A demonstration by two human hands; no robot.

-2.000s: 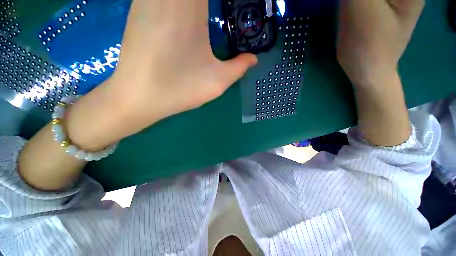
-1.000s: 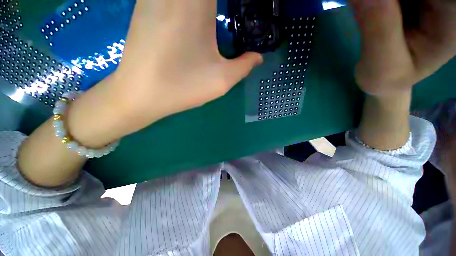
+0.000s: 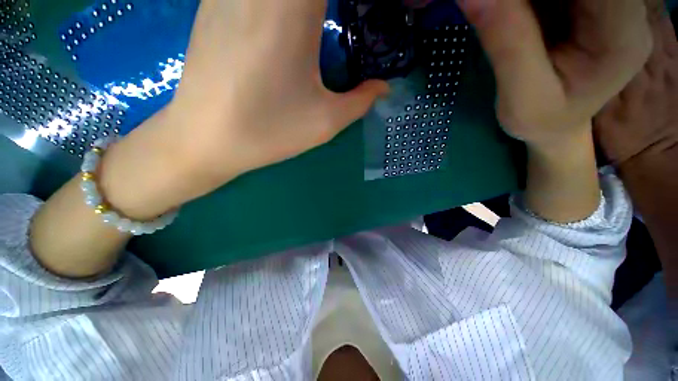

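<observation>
A black camera-like unit (image 3: 379,45) is at the top centre, cut off by the frame edge, over the blue film. My left hand (image 3: 260,89) is beside it, with the thumb tip against its lower edge; the other fingers are cut off at the top, so the hold is only partly seen. My right hand (image 3: 557,67) is at the upper right, fingers bent toward the unit. Its fingertips are cut off or dark, and I cannot tell if it holds anything. A clear carrier sheet (image 3: 416,141) with rows of small dots lies right of my left thumb.
Blue film (image 3: 126,56) and glossy dotted sheets (image 3: 56,97) lie at the left on the green mat (image 3: 297,201). The mat's front edge runs before my body. Another person's arm (image 3: 647,126) is at the right edge, close beside my right hand.
My right hand has moved left toward the unit and its fingers are more bent. Another person's arm has come in at the right edge. My left hand has barely moved.
</observation>
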